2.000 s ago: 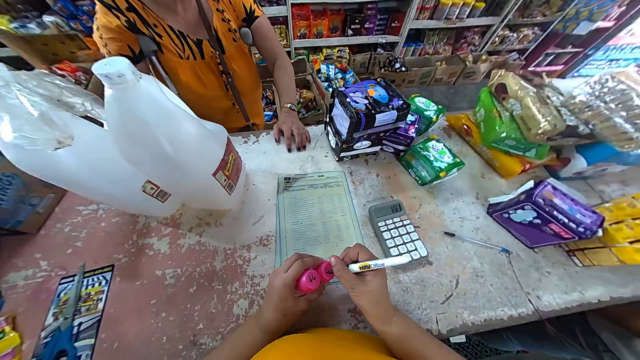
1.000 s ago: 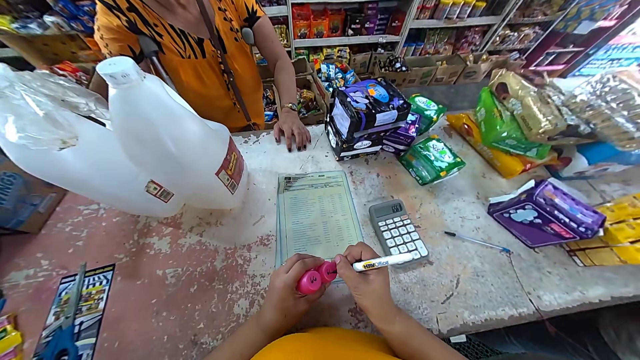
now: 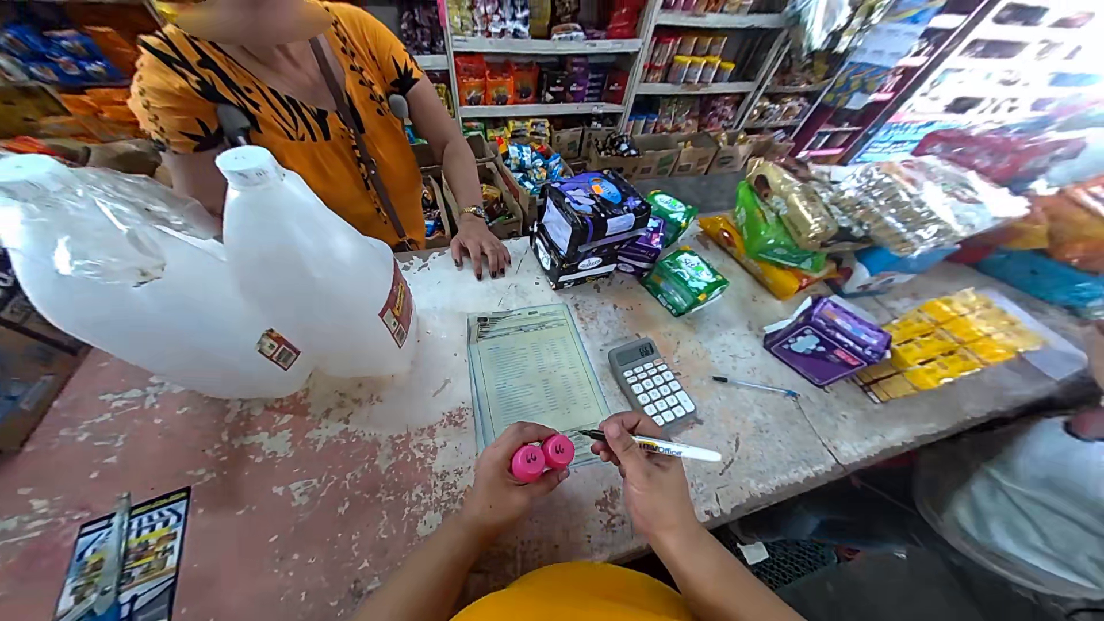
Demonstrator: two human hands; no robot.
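Note:
Two small pink-capped containers (image 3: 543, 457) sit side by side in my left hand (image 3: 504, 483), their caps toward the camera and bearing black handwritten marks. My right hand (image 3: 642, 470) grips a white marker pen (image 3: 677, 448); its dark tip points left, close to the right-hand cap. Whether tip and cap touch cannot be told. Just beyond both hands lies a printed sheet in a clear sleeve (image 3: 535, 366), flat on the worn counter (image 3: 345, 466). A grey calculator with white keys (image 3: 653, 381) rests to the right of the sheet.
Large white plastic jugs (image 3: 302, 267) stand at the left. Packaged goods (image 3: 591, 228) are stacked past the sheet. A pen (image 3: 755, 386), a purple pack (image 3: 826, 341) and yellow packets (image 3: 957, 336) lie right. Across the counter a person rests a hand (image 3: 479, 246) on it.
The marker's dark tip now shows clear of my right fingers beside the caps, where earlier the fingers were against them. My left hand still holds the pink-capped containers.

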